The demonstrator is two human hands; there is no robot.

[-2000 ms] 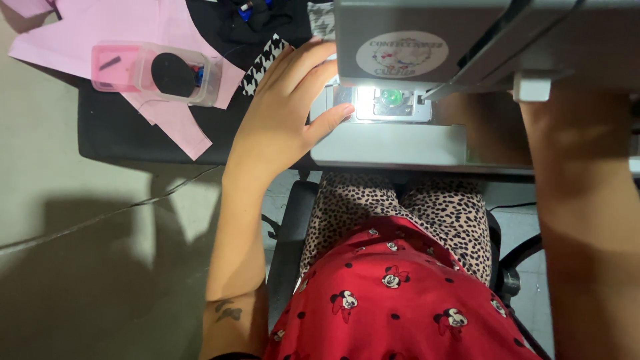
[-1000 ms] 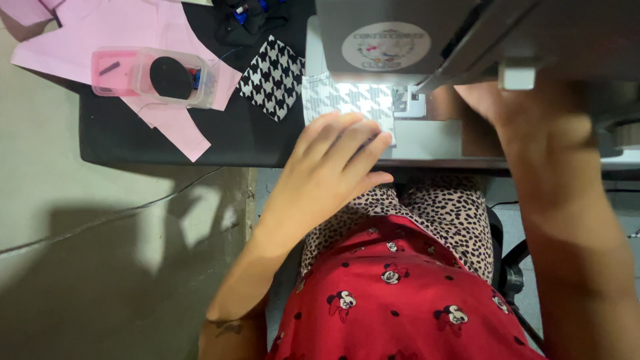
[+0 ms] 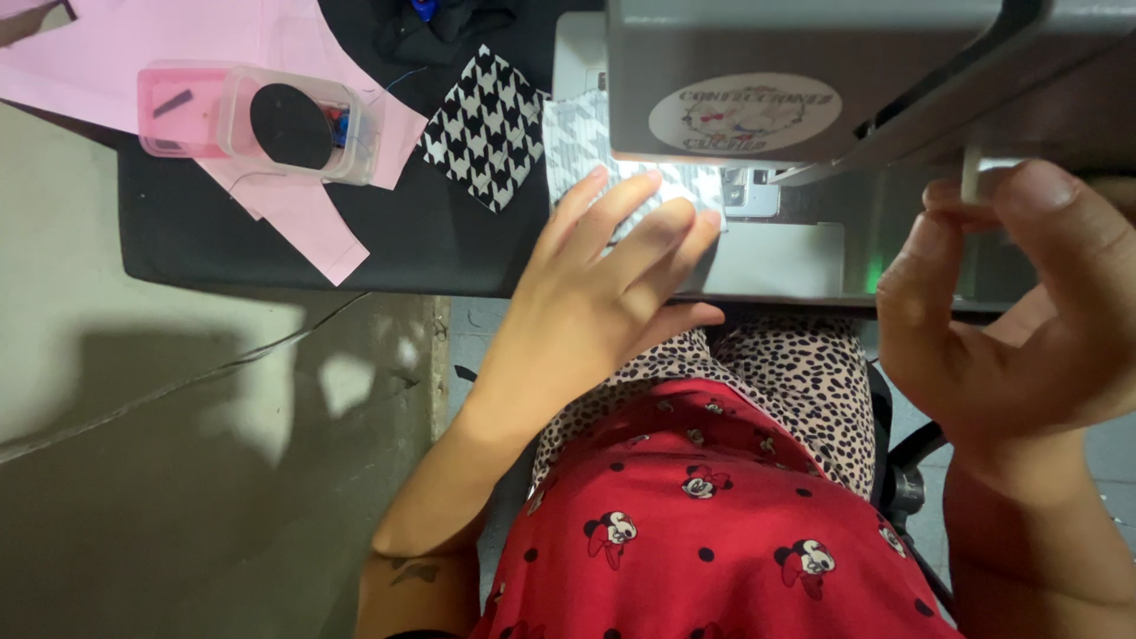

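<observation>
A houndstooth fabric piece [image 3: 577,146], pale side up, lies on the bed of a sewing machine [image 3: 754,44], partly under its head. My left hand [image 3: 612,266] rests on this piece with spread fingertips, pressing it flat. My right hand [image 3: 1021,293] pinches a small white lever or knob [image 3: 976,173] on the machine's right part between thumb and fingers. A second black and white houndstooth piece [image 3: 488,129] lies just left of the bed. The needle area is mostly hidden by the machine head.
Pink cut pieces [image 3: 328,226] spread over the black tabletop [image 3: 177,240] at the left. On them stands an open clear plastic box [image 3: 368,133] with a black disc [image 3: 293,126] and small items. Dark cloth [image 3: 444,31] lies behind. The table's front edge runs above my lap.
My left hand has come down onto the pale fabric piece, which is now on the machine bed. My right hand has moved from beneath the machine's arm to the white lever or knob.
</observation>
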